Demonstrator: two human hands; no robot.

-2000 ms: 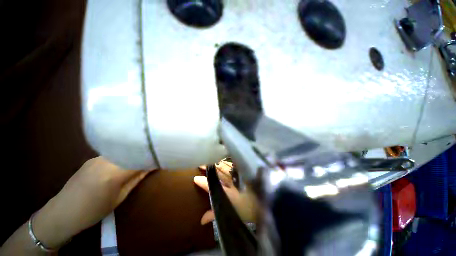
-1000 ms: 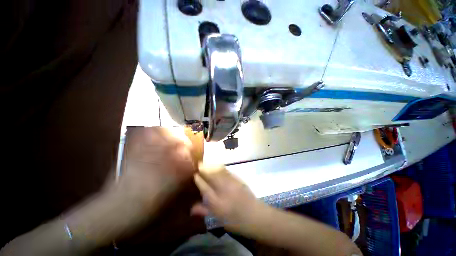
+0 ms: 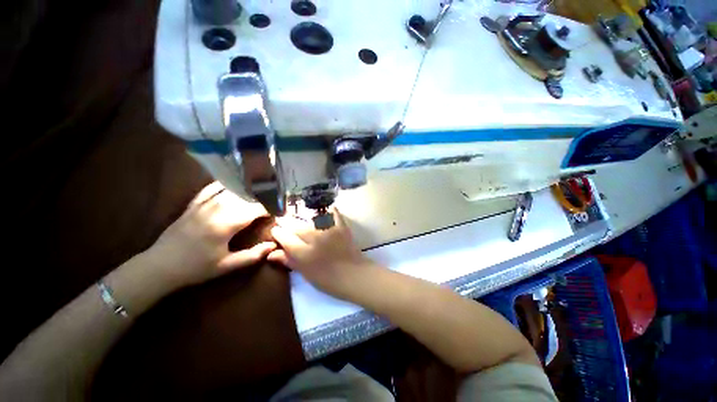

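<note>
The dark brown cloth [image 3: 236,314] covers the left of the machine bed and hangs over the front edge. My left hand [image 3: 212,232] lies on the cloth left of the needle, thumb and fingers apart, pressing on it. My right hand [image 3: 318,251] is at the cloth's right edge, just in front of the presser foot, with its fingertips together at the cloth edge. The white sewing machine head [image 3: 377,86] stands above the hands. The needle and foot are partly hidden by a shiny metal lever [image 3: 253,141] and the bright lamp glare.
Small metal snips [image 3: 520,217] lie on the table to the right. Orange-handled scissors [image 3: 574,196] sit beside them. A ruled strip [image 3: 346,334] runs along the front edge. A blue crate [image 3: 586,330] and a red container [image 3: 629,294] stand at the lower right.
The view has pulled back from the machine head and shifted rightward. My hands were close together and blurred a second ago; now the left lies spread on the cloth and the right is nearer the foot.
</note>
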